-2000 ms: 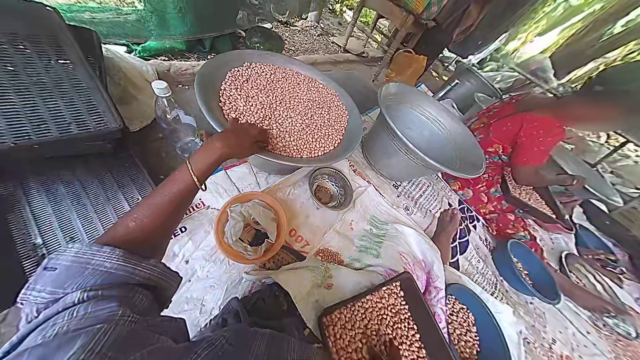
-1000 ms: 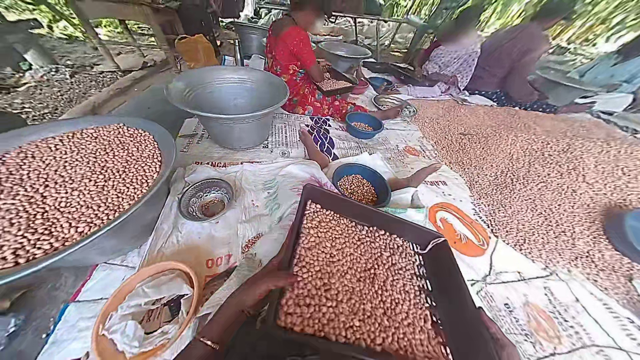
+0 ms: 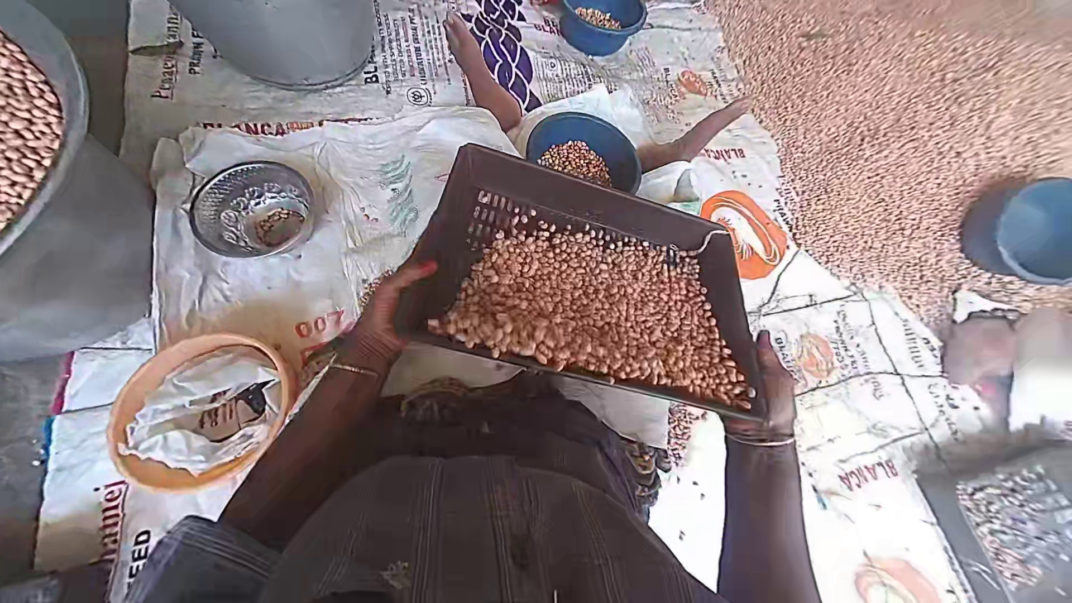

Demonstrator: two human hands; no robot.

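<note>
A black plastic tray (image 3: 569, 188) with a slotted bottom is held up in front of my body, tilted toward me. Shelled peanuts (image 3: 586, 310) are heaped along its near side, and bare slots show at the far left corner. My left hand (image 3: 389, 310) grips the tray's left end, its thumb on the rim. At the right end, my right hand (image 3: 775, 385) holds the near corner, thumb up along the side; its other fingers are hidden under the tray. Just beyond the tray's far edge sits a blue plastic bowl (image 3: 544, 134) partly filled with nuts.
A metal bowl (image 3: 209, 205) and an orange-rimmed container (image 3: 126, 402) stand on printed sacks at left, near large metal basins (image 3: 75, 92). Spread peanuts (image 3: 904, 109) cover the far right, with a blue container (image 3: 1038, 230) on them. Another person's foot (image 3: 481, 71) lies beyond the tray.
My left hand, earlier in the large basin of peanuts, came to the tray. The tray is now raised and tilted, its peanuts gathered toward the near side. The view has swung right and down.
</note>
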